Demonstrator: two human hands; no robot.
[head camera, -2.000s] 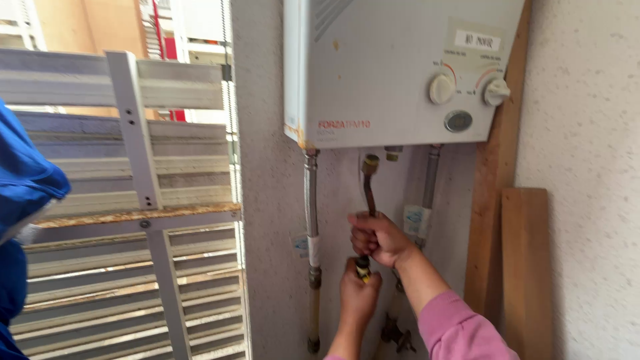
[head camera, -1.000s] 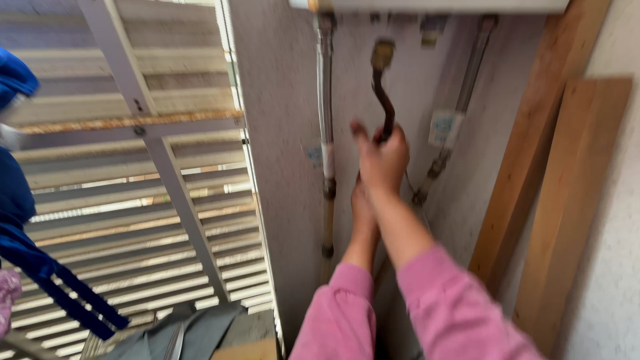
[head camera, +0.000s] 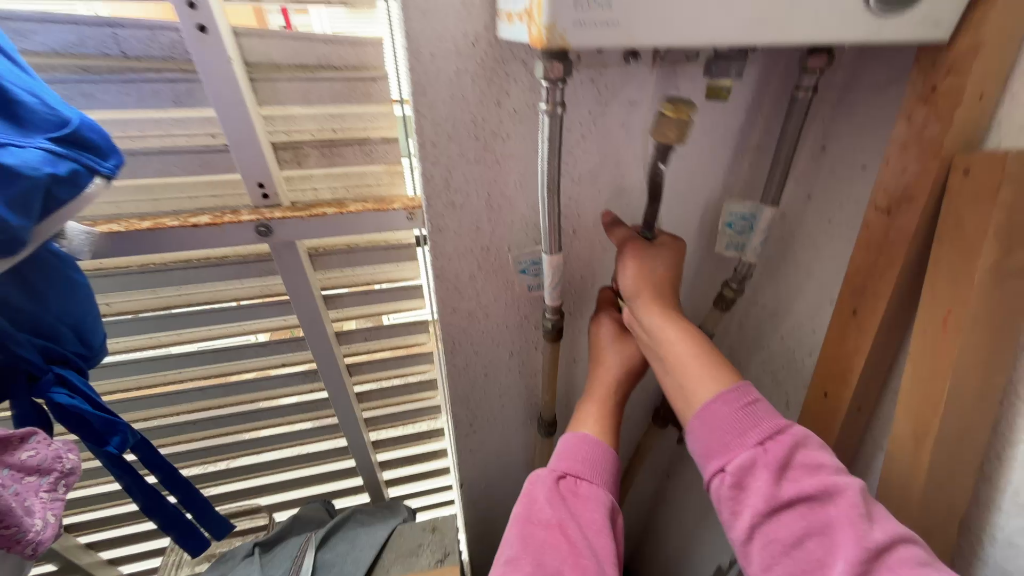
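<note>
My right hand (head camera: 652, 268) is wrapped around a bent, dark metal gas pipe (head camera: 656, 188), thumb out to the left. A brass flare nut (head camera: 673, 122) sits at the pipe's upper end, below the water heater (head camera: 720, 22) and apart from it. Just under the right hand, my left hand (head camera: 616, 344) is closed on the lower part of the pipe; its fingers hide what exactly they grip. A brass fitting (head camera: 718, 86) sticks down from the heater's underside, right of the nut. Braided metal hoses run down on both sides, the left one (head camera: 551, 176) and the right one (head camera: 788, 148).
Wooden boards (head camera: 944, 336) lean at the right wall. At the left is a slatted metal shutter (head camera: 336, 320) with a rusty crossbar (head camera: 336, 212). Blue cloth (head camera: 48, 304) hangs at the far left, and grey cloth (head camera: 336, 540) lies at the bottom.
The view has tilted down since two seconds ago. Both hands stay on the pipe; its upper end leaned left of my right hand a second ago and now rises above it.
</note>
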